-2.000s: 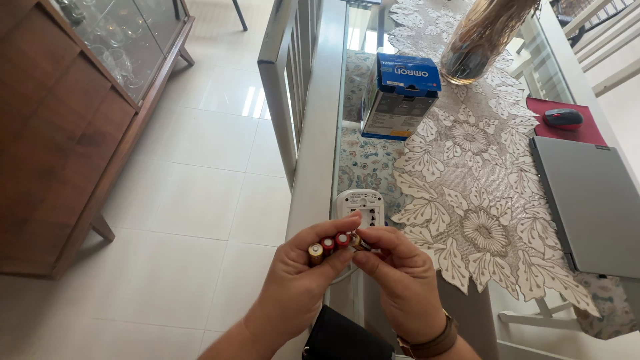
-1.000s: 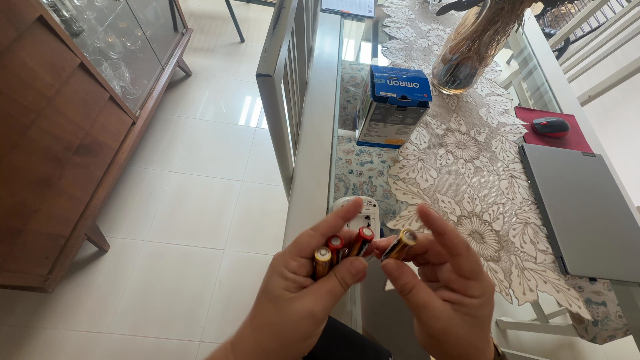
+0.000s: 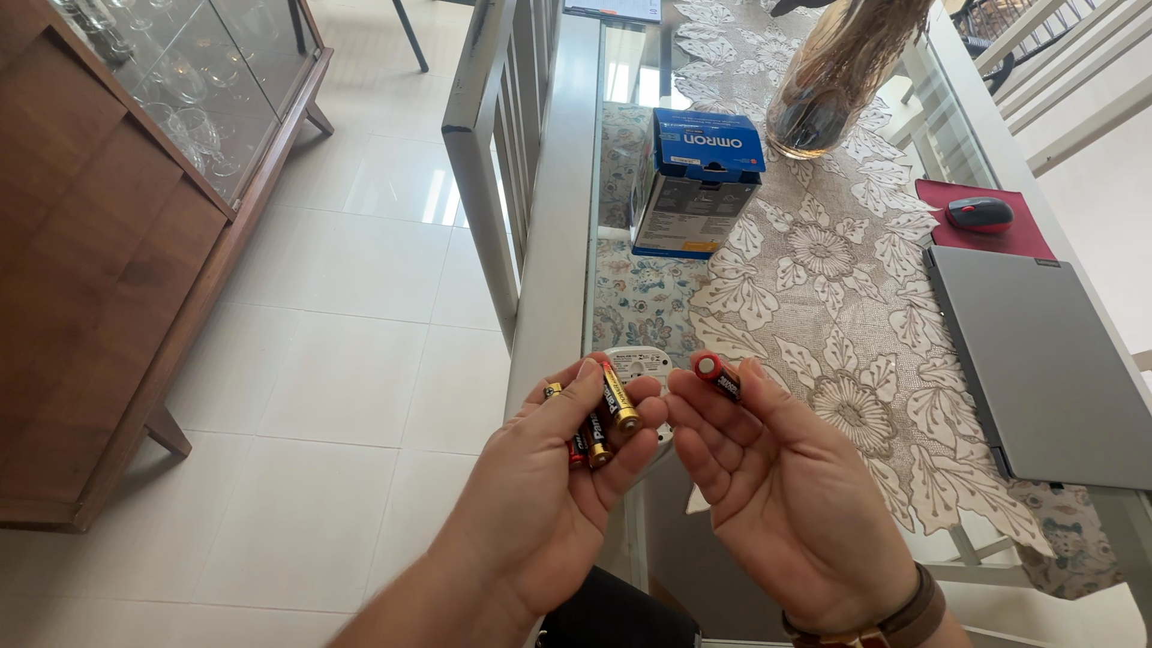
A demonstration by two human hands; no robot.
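Note:
Three batteries (image 3: 621, 396) with gold, black and red casings lie in my left hand (image 3: 549, 477), the thumb pressing across them. My right hand (image 3: 792, 486), palm turned up, pinches one red and black battery (image 3: 719, 377) between thumb and fingers, its flat end facing up and left. Behind my hands a white plastic device (image 3: 641, 361) lies on the glass table, its underside up and partly hidden by my fingers. Farther back on the table stands a blue and grey Omron cardboard box (image 3: 697, 184), its top panel facing me.
A lace table runner (image 3: 823, 247) covers the table's middle under a glass vase (image 3: 823, 99). On the right are a closed grey Lenovo laptop (image 3: 1044, 360) and a mouse (image 3: 979, 215) on a red pad. A chair (image 3: 490, 144) and a wooden cabinet (image 3: 117, 270) are left.
My hands have moved apart, and the right now holds one battery away from the others. The batteries in my left hand have turned to show more of their sides.

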